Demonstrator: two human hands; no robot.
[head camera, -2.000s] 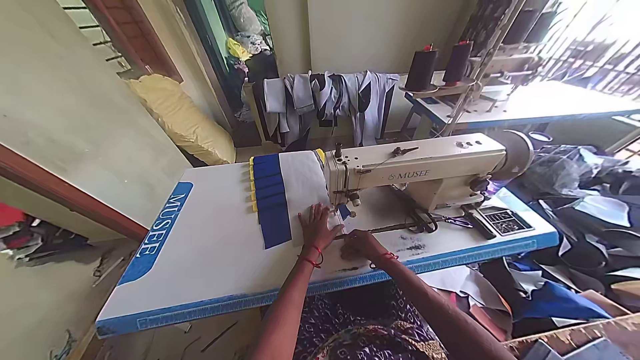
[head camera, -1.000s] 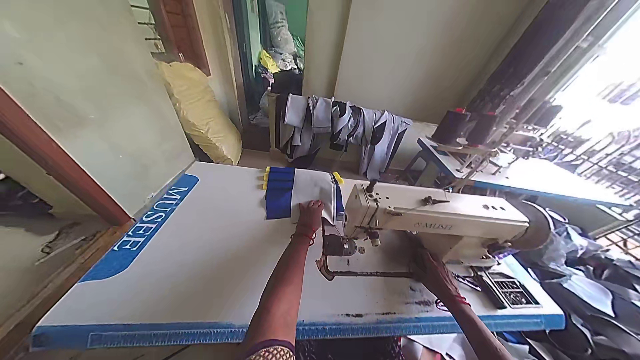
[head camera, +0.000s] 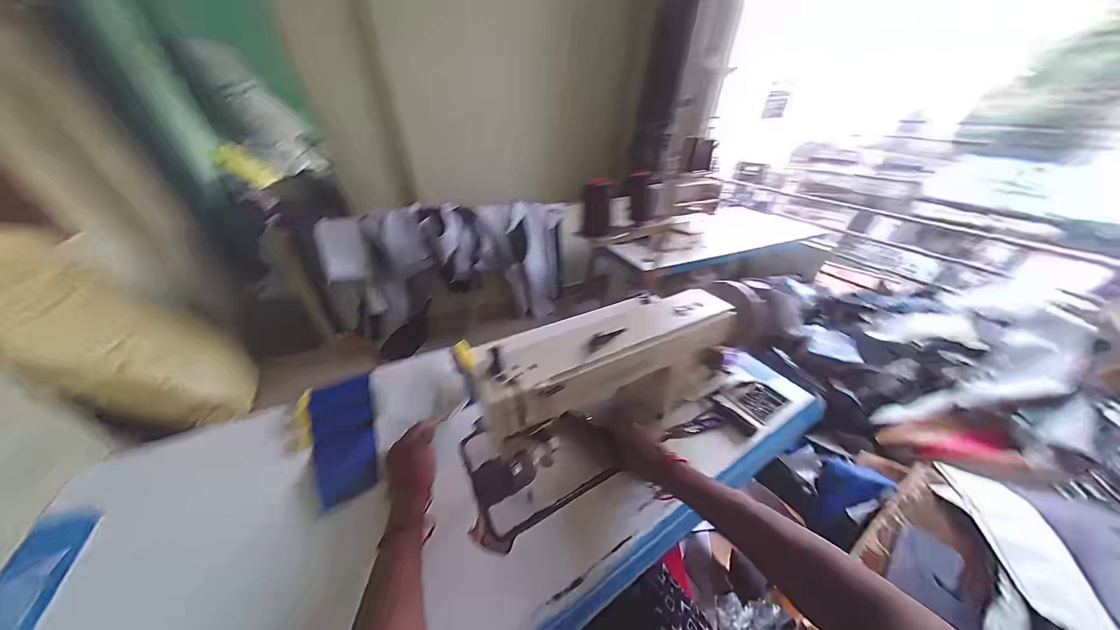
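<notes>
A cream industrial sewing machine (head camera: 604, 359) stands on a white table (head camera: 219, 534) with a blue edge. My left hand (head camera: 413, 459) is at the near edge of a strip of white fabric (head camera: 411, 389), left of the needle area; its fingers are blurred and its grip is unclear. Blue fabric (head camera: 343, 442) with a yellow edge lies beside the white one, farther left. My right hand (head camera: 612, 437) reaches under the machine's arm, near the needle area, its fingertips partly hidden. A dark metal frame (head camera: 560, 503) surrounds the machine's bed, between my hands.
Fabric pieces (head camera: 394, 249) hang behind the table. A yellow sack (head camera: 114, 332) stands at the left. Thread cones (head camera: 598, 207) rise near a second table (head camera: 735, 236). Heaped scraps (head camera: 910, 350) and an open carton (head camera: 901, 516) lie at the right. A control box (head camera: 754, 401) sits by the machine.
My right hand has moved from near the front of the machine to beneath its arm, and since one second ago toward the needle end. The view has swung right.
</notes>
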